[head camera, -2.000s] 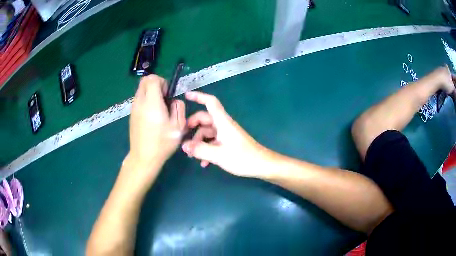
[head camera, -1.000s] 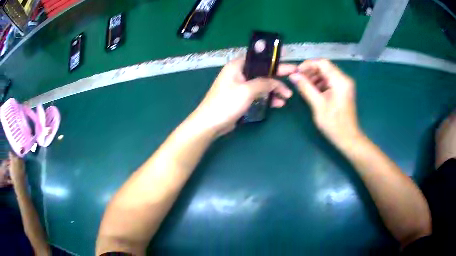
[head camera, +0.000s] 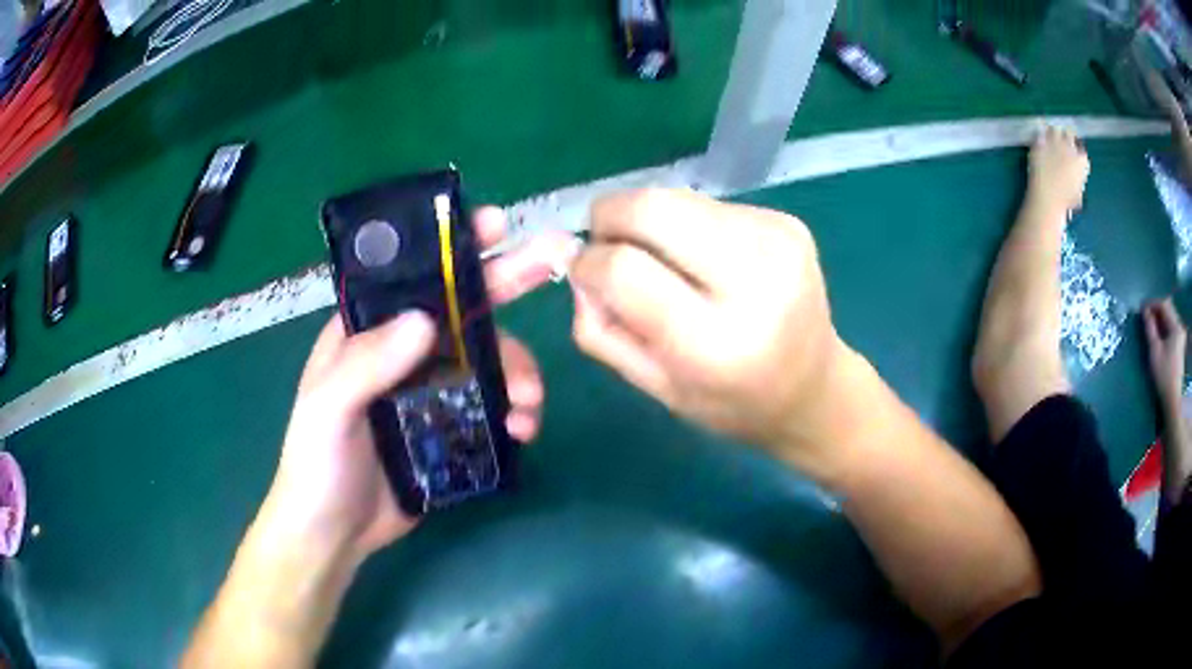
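A black phone housing (head camera: 425, 340) is held open side up in my left hand (head camera: 360, 418), tilted slightly. It shows a round silver disc (head camera: 377, 242), an orange-yellow flex cable (head camera: 451, 281), a thin red wire and a silvery circuit board (head camera: 448, 442) at the near end. My left thumb lies across its middle and my fingers wrap behind its right side. My right hand (head camera: 712, 307) is just right of the housing, thumb and forefinger pinched on a tiny white scrap (head camera: 563, 256) by my left fingertip.
Several black handsets lie on the far green strip, one at left (head camera: 209, 207). A pale metal strip (head camera: 183, 324) and upright post (head camera: 769, 98) border it. At right, another person's arm (head camera: 1026, 281) is beside loose white rings (head camera: 1089, 311). A pink object (head camera: 11, 503) is at the left edge.
The housing has come closer and lower, with its board end now uncovered. My right hand has moved close beside it, and a white scrap now shows at my fingertips. The camera view has shifted.
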